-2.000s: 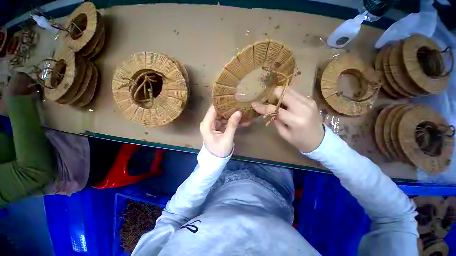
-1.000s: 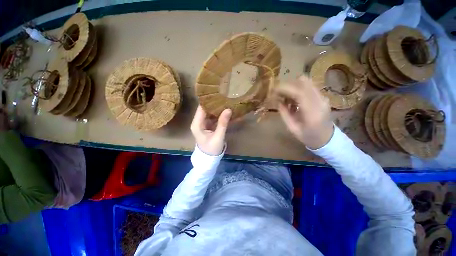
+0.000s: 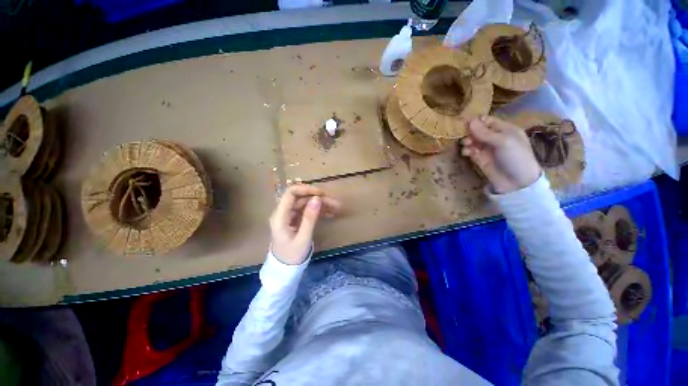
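My right hand (image 3: 500, 153) pinches the near right edge of a flat tan wrapped ring (image 3: 414, 97), tilted over another ring (image 3: 410, 136) at right of centre. A brown strand shows at its hole. My left hand (image 3: 296, 220) is near the front edge at centre, its thumb and fingers drawn together; I see nothing in it. A square cardboard pad (image 3: 303, 154) lies between the hands and beyond, with a small white spot (image 3: 330, 127) ringed by brown specks.
A ring stack (image 3: 102, 197) stands left, with more stacks at the far left edge. Rings (image 3: 520, 78) stand at right on a white plastic bag (image 3: 603, 90). A white bottle-like thing (image 3: 395, 53) lies at the far edge. A blue crate (image 3: 654, 226) with rings is lower right; a red stool (image 3: 136, 343) is lower left.
The ring has moved right, out of my left hand and into my right, over the ring there. The pad and white spot are uncovered. The view has turned right.
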